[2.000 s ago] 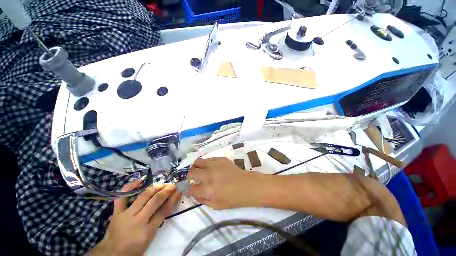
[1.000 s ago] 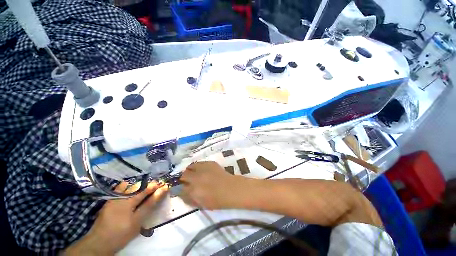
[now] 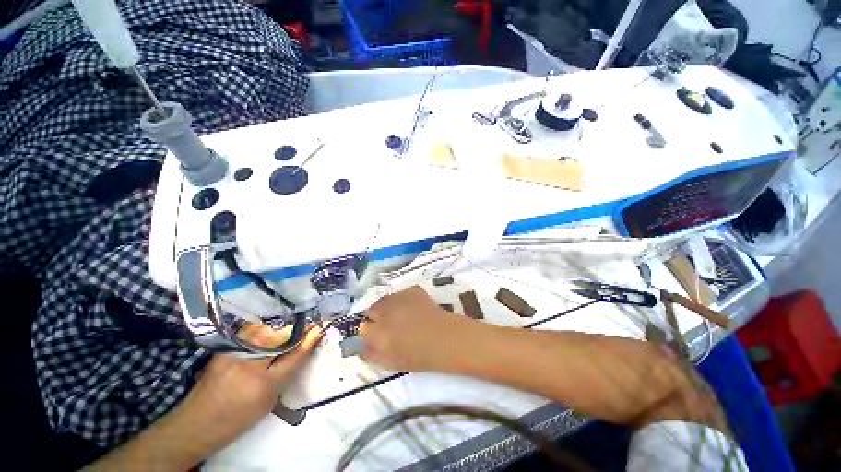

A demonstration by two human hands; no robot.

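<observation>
The white sewing machine (image 3: 415,194) with a blue stripe lies across the view. My left hand (image 3: 244,378) is under its left end, fingertips close to the presser foot (image 3: 343,323). My right hand (image 3: 401,324) is just right of the foot, fingers bent, beside a small grey metal plate on the bed. What the fingertips of either hand hold is too small and blurred to tell. Black-and-white checked fabric (image 3: 101,359) is heaped left of and behind the machine, running up to near my left hand.
Small brown pieces (image 3: 515,301) and black thread snips (image 3: 616,293) lie on the bed right of my right hand. An accessory tray (image 3: 738,267) is at the table's right end. A red stool (image 3: 795,346) stands at right. A blue crate (image 3: 396,41) is behind. A blurred dark curved band crosses the bottom foreground.
The view has shifted, so the machine sits differently in the picture. My left fingers have drawn back a little to the left from my right hand since two seconds ago. My right hand stays beside the foot.
</observation>
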